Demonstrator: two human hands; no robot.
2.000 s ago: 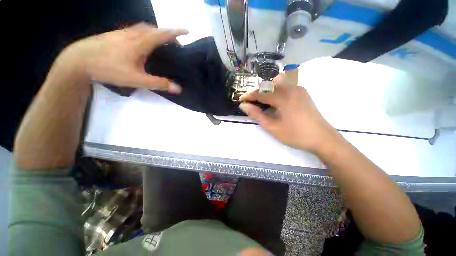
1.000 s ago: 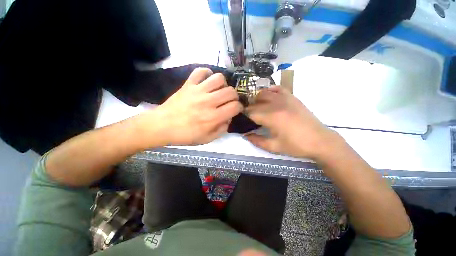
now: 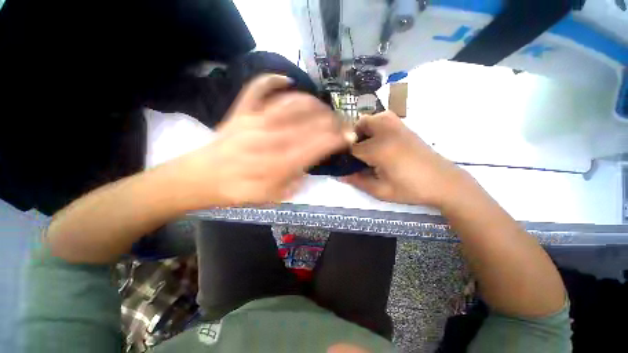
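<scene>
The black garment lies in a large dark heap at the left of the white table. Its narrower sleeve end runs under both hands to the presser foot. My left hand is blurred and lies over the black cloth left of the foot; whether its fingers grip the cloth is unclear. My right hand pinches the sleeve end just right of and below the foot. The cloth edge at the needle is partly hidden by the fingers.
The white sewing machine head stands at the back, with a black cloth strip across it. A tan block is right of the foot. An edge ruler runs along the table front. Plaid pieces lie lower left, a black pile lower right.
Since the oldest frame, my left hand has moved right from the garment to close beside the foot. Over the last second it blurs near my right fingertips, and the cloth between has shifted.
</scene>
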